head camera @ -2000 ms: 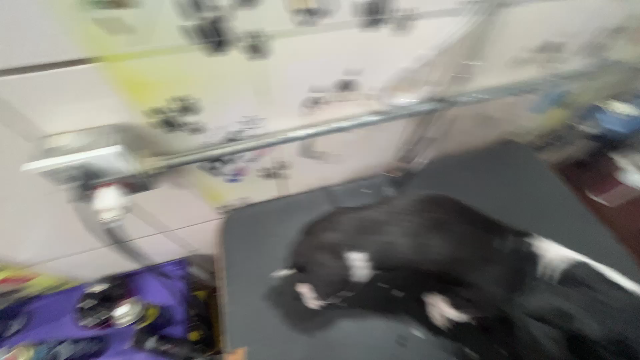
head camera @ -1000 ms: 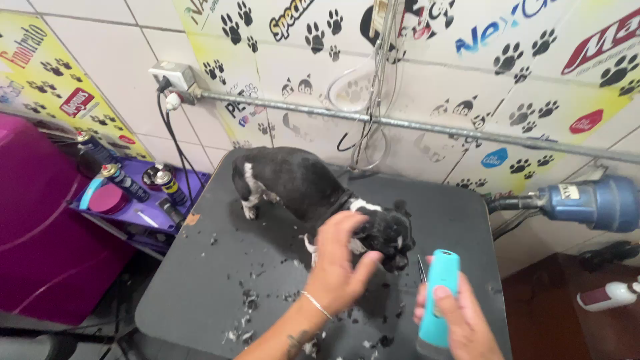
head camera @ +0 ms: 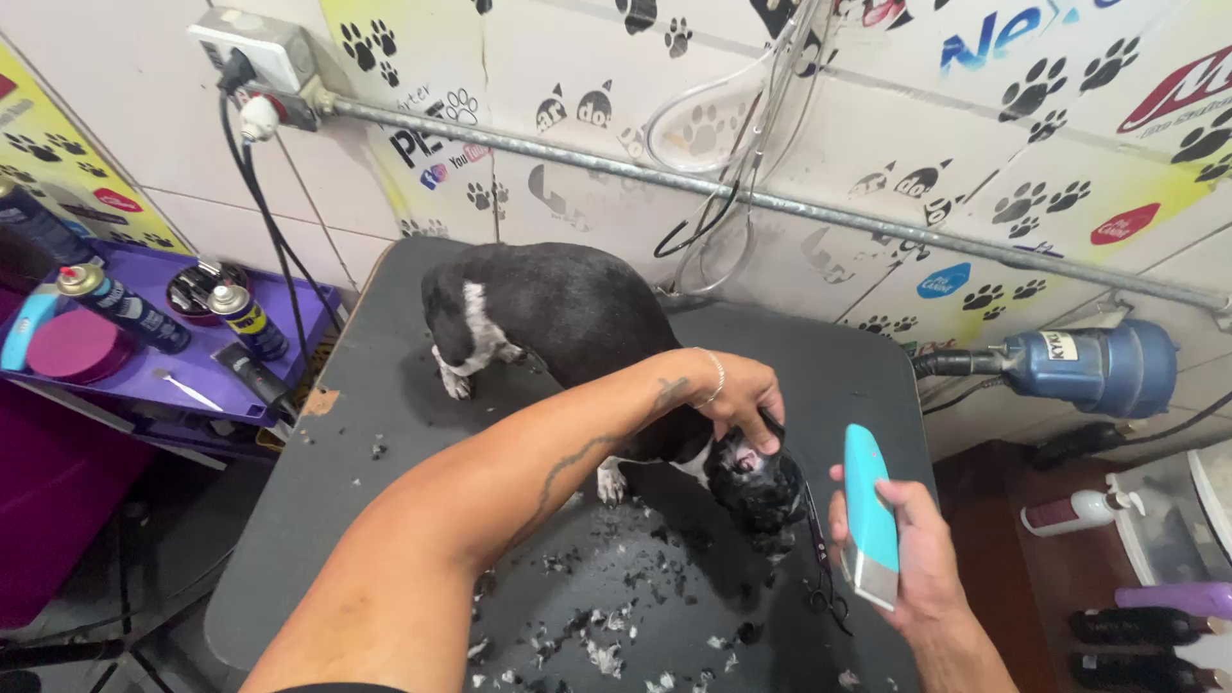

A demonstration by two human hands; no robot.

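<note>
A black-and-white dog (head camera: 577, 298) stands on a dark grooming table (head camera: 356, 539), its head lowered toward the table's right side. My left hand (head camera: 746, 399) reaches across and pinches the dog's ear flap (head camera: 773, 423) between thumb and fingers, folded back so the pink inner ear shows. To the right of the head, my right hand (head camera: 905, 539) holds a turquoise cordless hair clipper (head camera: 869, 510), apart from the dog. A pair of dark grooming scissors (head camera: 823, 568) lies on the table between the dog's head and the clipper. Cut hair (head camera: 602, 654) is scattered over the tabletop.
A purple cart (head camera: 207, 375) with spray cans and a brush stands at left. Behind the table, a metal pipe (head camera: 577, 166) crosses the tiled wall beneath hanging tubes. A blue dryer (head camera: 1092, 366) is at right, above a shelf holding bottles (head camera: 1073, 512).
My left hand has gone from spread fingers over the dog's head to gripping its ear. The clipper in my right hand now points its blade end downward. The view has shifted greatly since the first frame.
</note>
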